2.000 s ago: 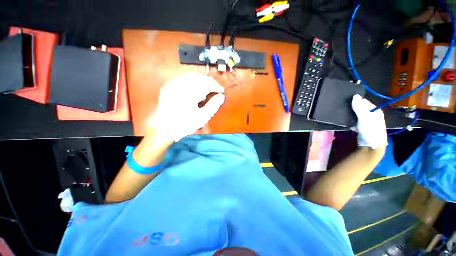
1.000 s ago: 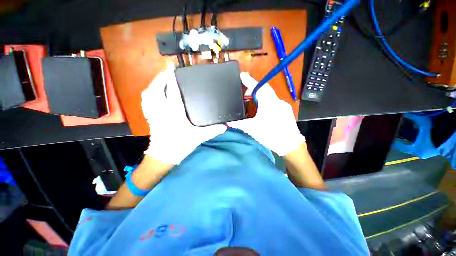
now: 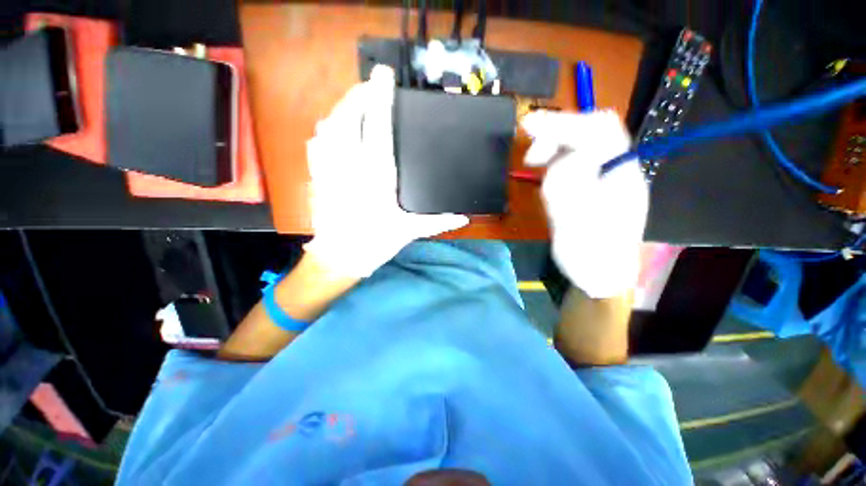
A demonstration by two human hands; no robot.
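Note:
A flat black set-top box (image 3: pixel 454 152) lies on the orange-brown mat (image 3: pixel 294 123), its far edge against the silvery-white plug cluster (image 3: pixel 451 65) of the dark connector fixture (image 3: pixel 532 74). My white-gloved left hand (image 3: pixel 356 185) grips the box's left side, thumb along the near edge. My white-gloved right hand (image 3: pixel 596 209) is just right of the box, apart from it, and holds the blue network cable (image 3: pixel 741 123); the cable's end is hidden at the fingers. A small red thing shows between box and right hand; I cannot tell what it is.
A blue marker pen (image 3: pixel 584 85) lies partly behind my right hand, with a black remote control (image 3: pixel 676 90) beyond it. Two black boxes (image 3: pixel 169 114) lie on salmon-red pads (image 3: pixel 249 157) at left. Part of an orange-brown switch box (image 3: pixel 848 157) shows at far right.
The box has come from beside the remote to the plug cluster. My left hand has closed on its side. My right hand brought it over, then moved off to the right with the blue cable.

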